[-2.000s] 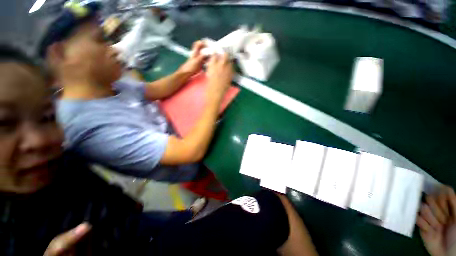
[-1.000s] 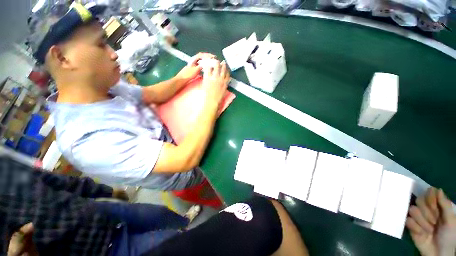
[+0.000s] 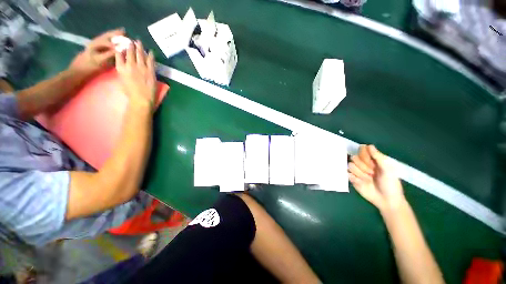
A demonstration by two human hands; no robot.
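Several small white product boxes (image 3: 282, 161) stand side by side in a row on the green worktop (image 3: 188, 119). The left ones are slightly out of line, and the edges between the right ones are washed out. My right hand (image 3: 369, 173) is at the right end of the row, fingers partly curled, their tips at the end box's side. It grasps no box. A black garment with a white logo (image 3: 206, 218) and a bare limb show at the bottom. My left hand is out of the picture.
One white box (image 3: 329, 86) stands alone beyond the white edge strip (image 3: 249, 105). An open box with raised flaps (image 3: 213, 52) stands further left. A seated person's hands (image 3: 133, 66) hold a small white item over a red mat (image 3: 91, 119). An orange-red piece (image 3: 484, 272) lies lower right.
The view has swung right, so everything sits further left in the picture. The row looks straighter. My right hand stays at its right end, with more forearm showing. The neighbour's head has left the view.
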